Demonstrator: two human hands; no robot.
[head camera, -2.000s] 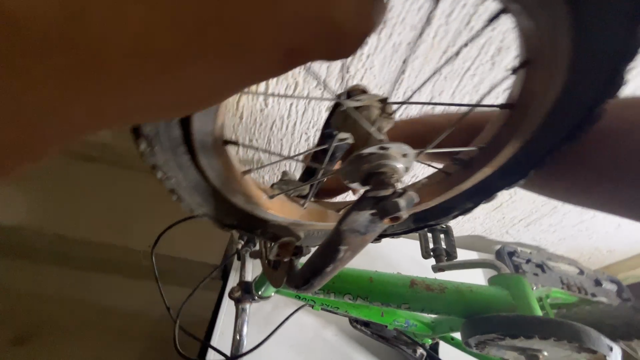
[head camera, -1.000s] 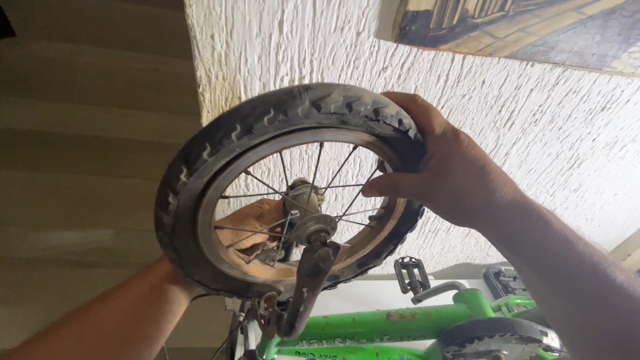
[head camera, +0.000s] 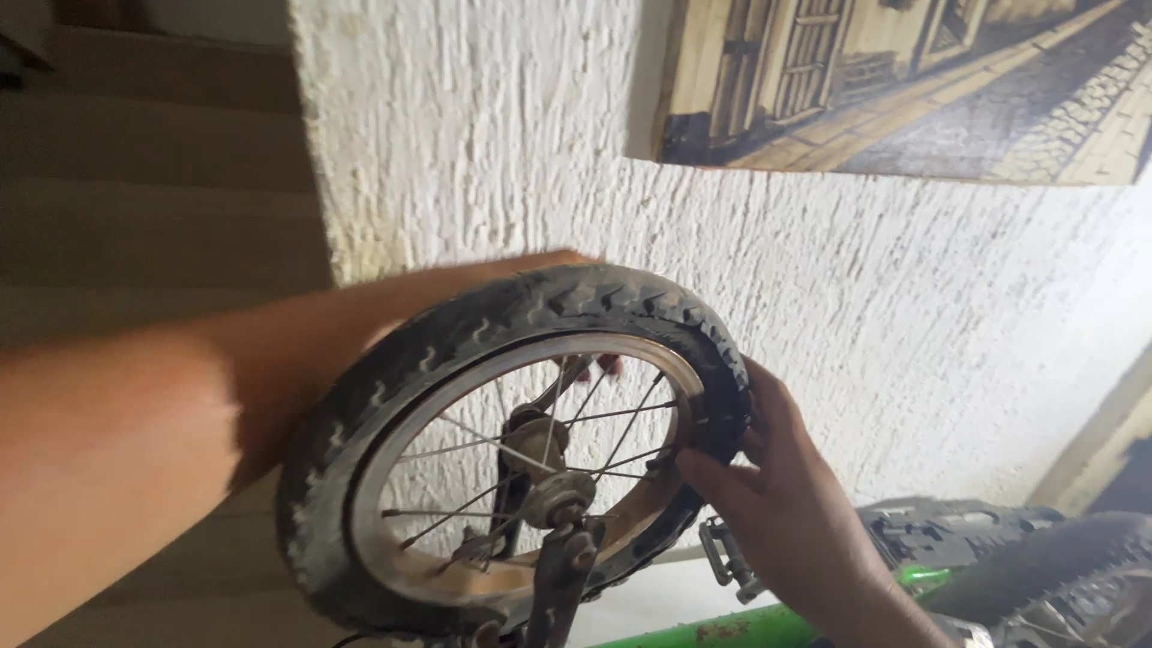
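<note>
A small bicycle wheel (head camera: 371, 549) with a worn black knobby tyre and metal rim sits tilted in the rusty fork (head camera: 562, 576) of a green bicycle frame (head camera: 747, 627). My right hand (head camera: 783, 486) grips its right side, thumb on the rim and fingers behind the tyre. From the left, my left forearm crosses behind the wheel's upper part. Only some fingertips of my left hand (head camera: 610, 364) show through the spokes, near a metal bar (head camera: 560, 387) that runs down to the hub (head camera: 549, 486). Whether that hand holds the bar is hidden.
Behind the wheel rises a rough white textured wall (head camera: 450, 180) with a painting (head camera: 900, 108) on it. Brown steps (head camera: 162, 225) lie at the left. A pedal (head camera: 727, 558) and another knobby tyre (head camera: 1044, 558) are at the lower right.
My left hand has moved from beside the hub, low behind the wheel, up behind its upper part. My right hand stays on the wheel's right side. The view has shifted.
</note>
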